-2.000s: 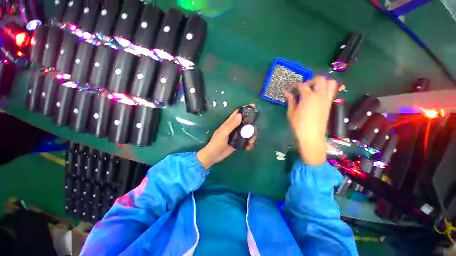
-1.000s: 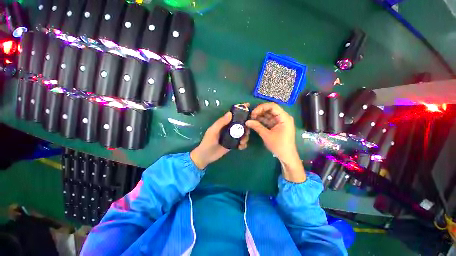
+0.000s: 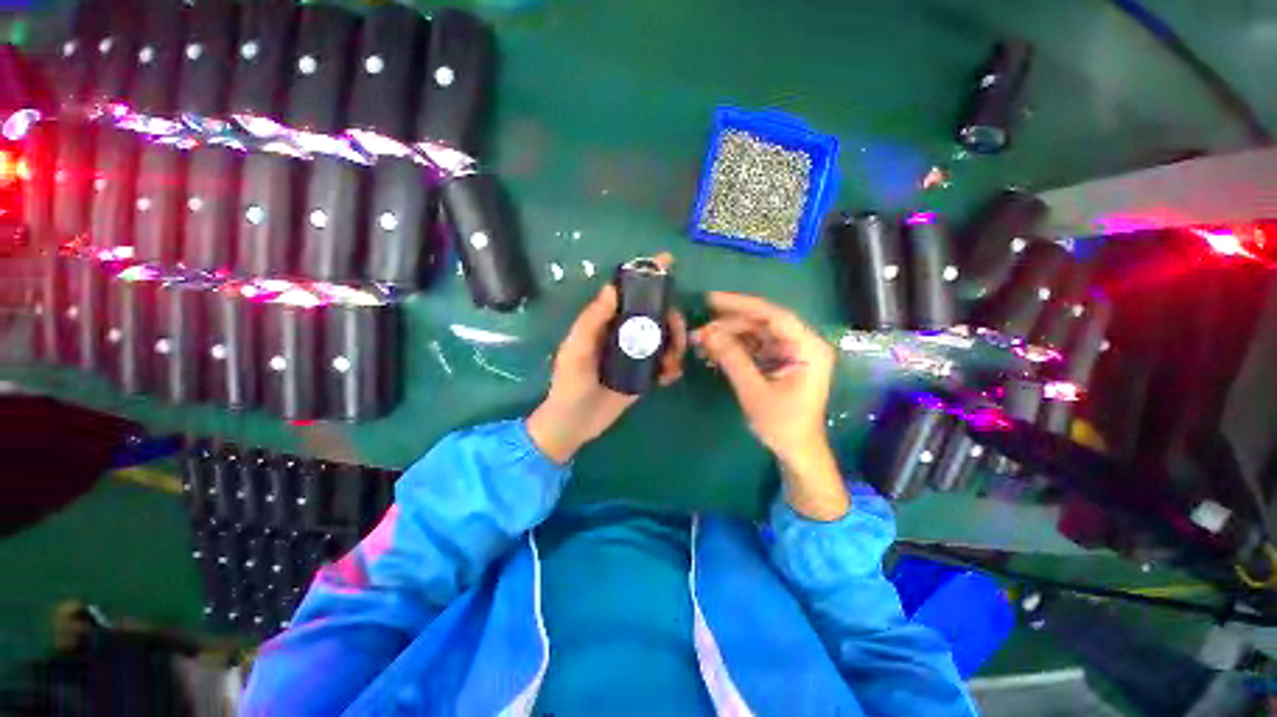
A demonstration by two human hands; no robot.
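Observation:
My left hand [image 3: 577,376] holds a black cylindrical unit [image 3: 637,367] upright in front of me, with a pale round disc facing up. My right hand [image 3: 777,376] is just right of the unit and apart from it. Its thumb and index fingertips are close together; whether they pinch a tiny screw is too small to tell. The blue screw tray [image 3: 826,189], filled with small grey screws, lies on the green bench beyond my right hand.
Rows of black units [image 3: 266,210] with shiny glints between them fill the left. Another unit group [image 3: 931,273] lies right, beside a dark driver [image 3: 1106,476]. One unit [image 3: 997,95] lies far right. Clear scraps [image 3: 483,336] lie left of my left hand. More units [image 3: 259,525] sit below the bench edge.
My right hand went from the screw tray to the held unit, then moved slightly off it to the right. The held unit has turned more upright in my left hand.

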